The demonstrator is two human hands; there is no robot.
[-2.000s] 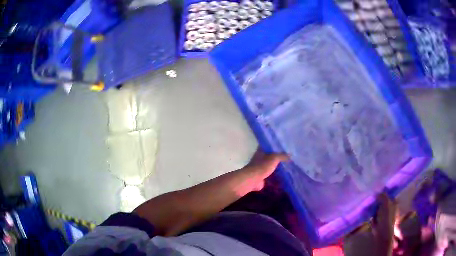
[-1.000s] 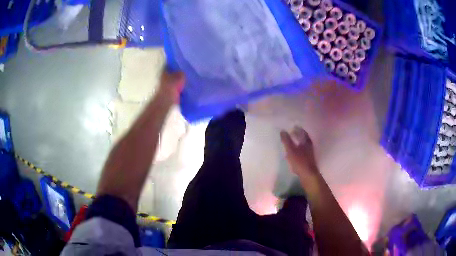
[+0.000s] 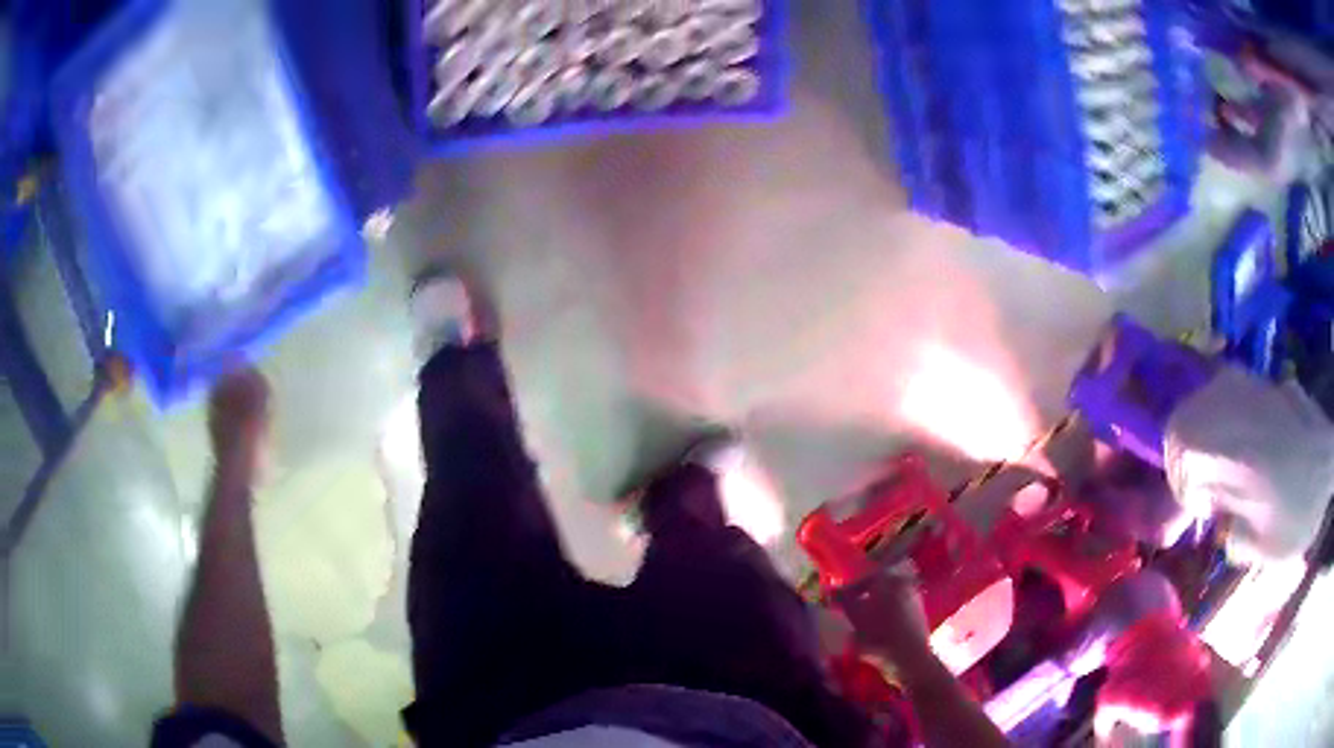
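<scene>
A blue tote with a pale, overexposed lining over its floor is at the upper left, tilted in view. My left hand is at its near rim and grips it there; the fingers are blurred. My right hand is low on the right, at a red plastic stool. It is dark and blurred, and I cannot tell whether its fingers hold the stool.
A blue crate packed with whitish rolls is at the top centre. Stacked blue crates, the top one with rolls, stand at the upper right. A person in a light top is at the right, near a purple stool. Striped tape crosses the floor.
The tote has moved left in view with my left hand at its rim. My right hand left the tote, hung over the floor, and is now by the red stool. The view has turned right.
</scene>
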